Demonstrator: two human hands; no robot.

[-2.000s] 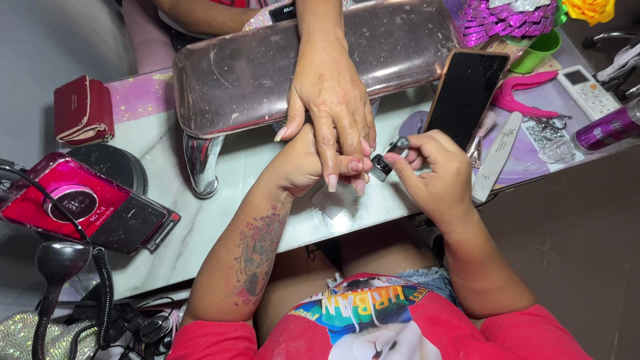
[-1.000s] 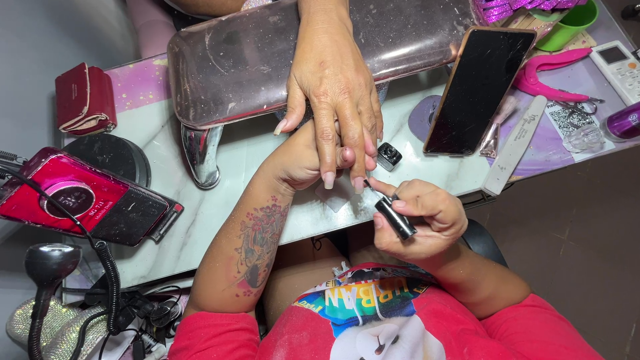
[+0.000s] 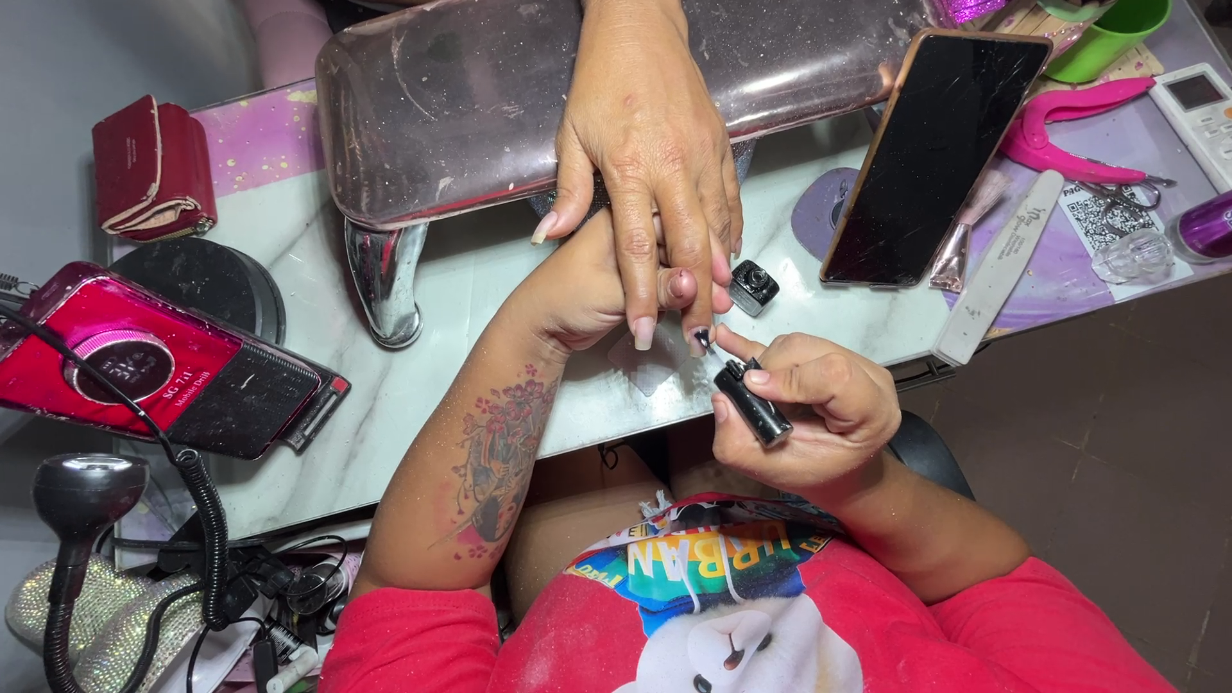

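Note:
Another person's hand (image 3: pixel 650 164) reaches down over a padded armrest (image 3: pixel 462 106), fingers toward me. My left hand (image 3: pixel 602 289) lies under it and grips one of its fingers, partly hidden. My right hand (image 3: pixel 818 409) holds the black cap of a nail polish brush (image 3: pixel 753 402), its bristle tip touching a fingernail (image 3: pixel 699 339) that bears dark polish at its middle. The nail beside it is pale and uncoated. An open black polish bottle (image 3: pixel 753 287) stands on the marble-patterned table (image 3: pixel 481 385), just beyond my right fingertips.
A phone (image 3: pixel 936 159) leans at the right, near a nail file (image 3: pixel 999 268), a brush (image 3: pixel 967 231), pink nippers (image 3: pixel 1044 140) and a remote (image 3: pixel 1203 115). At the left are a red wallet (image 3: pixel 154 168), a red nail drill unit (image 3: pixel 164 366) and a flexible lamp (image 3: pixel 91 486).
The bottle, held at my right hand two seconds ago, now stands on the table. My right hand has the brush out, and dark polish now shows on the nail.

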